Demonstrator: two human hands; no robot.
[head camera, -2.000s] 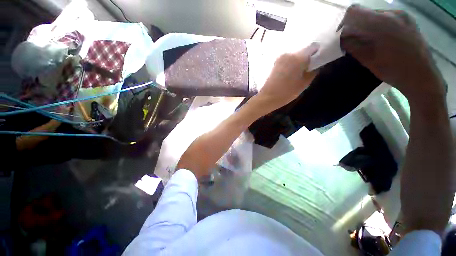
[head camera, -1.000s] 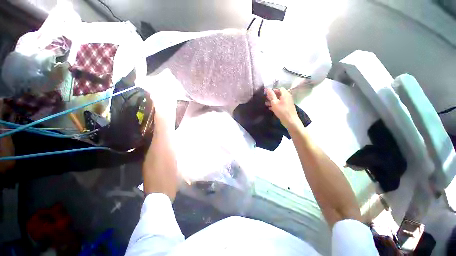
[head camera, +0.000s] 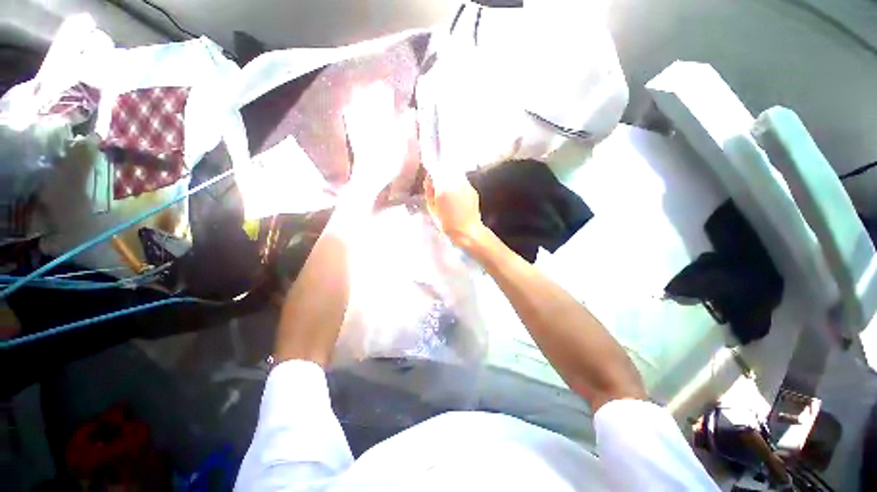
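Note:
The padded form (head camera: 298, 108) with its grey-purple and white surfaces lies in front of me. My left hand (head camera: 377, 144) is on its grey-purple part, washed out by glare, so its fingers are unclear. My right hand (head camera: 454, 207) is at the form's near edge, fingers bent; whether it grips anything is hidden. A black cloth piece (head camera: 534, 207) lies just right of my right hand, partly beside the form's white end. A white sheet (head camera: 284, 183) lies left of my left hand. A clear plastic bag (head camera: 423, 312) lies below both hands.
A black bundled cloth (head camera: 736, 274) lies at the right, beside long pale padded blocks (head camera: 736, 154). The iron (head camera: 736, 432) and its cords are at the lower right. Blue lines (head camera: 106, 235) cross the left side, near a red checked cloth (head camera: 149, 139).
My left hand has moved right and forward onto the form. My right hand has moved left, off the black piece. The view has shifted, and more of the iron shows.

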